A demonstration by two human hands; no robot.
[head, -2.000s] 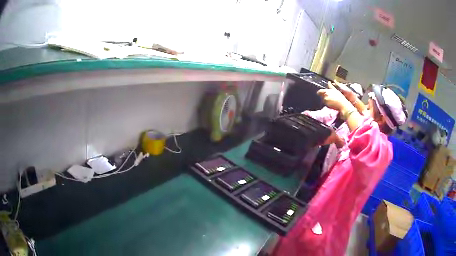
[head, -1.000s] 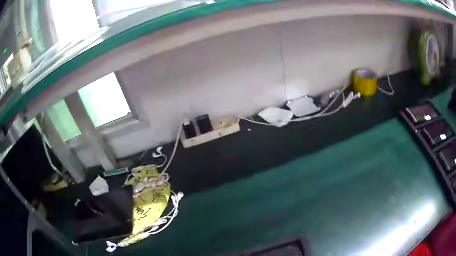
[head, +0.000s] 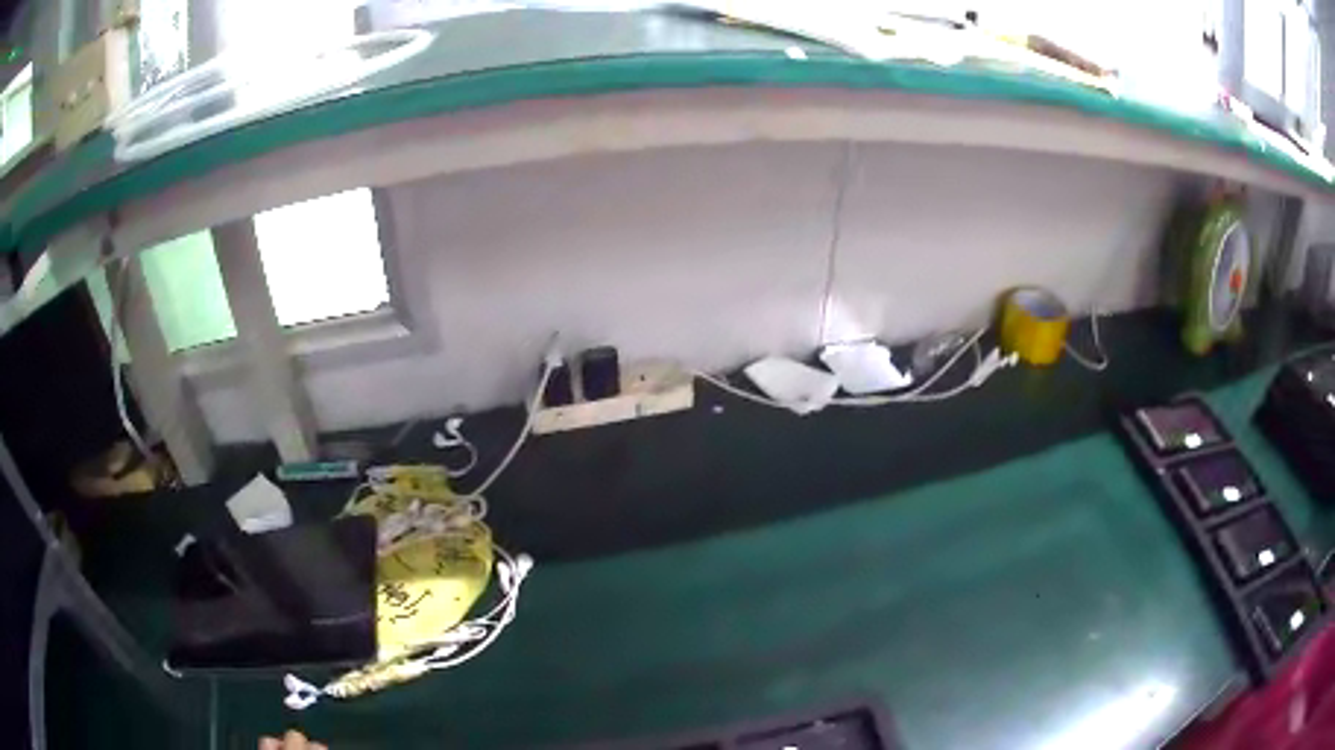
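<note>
A black phone tray (head: 883, 728) is cut off by the bottom edge; part of a dark phone (head: 820, 736) shows in it. A second long black tray (head: 1189, 525) stands at the right with dark phones in its slots, each with a small white mark. Only fingertips of what looks like my left hand (head: 290, 741) show at the bottom left edge; its grip is hidden. My right hand is out of view.
A glossy black panel (head: 275, 593) lies left, beside white earphones (head: 505, 608) on a yellow bag (head: 432, 579). A power strip (head: 615, 403), white pieces (head: 794, 384), yellow tape (head: 1034, 325) and green fan-like object (head: 1215, 279) line the wall. Dark red clothing (head: 1281, 703) is bottom right.
The view has swung left from the co-worker to the bench, then slightly back right. The near tray and fingertips have come into view at the bottom.
</note>
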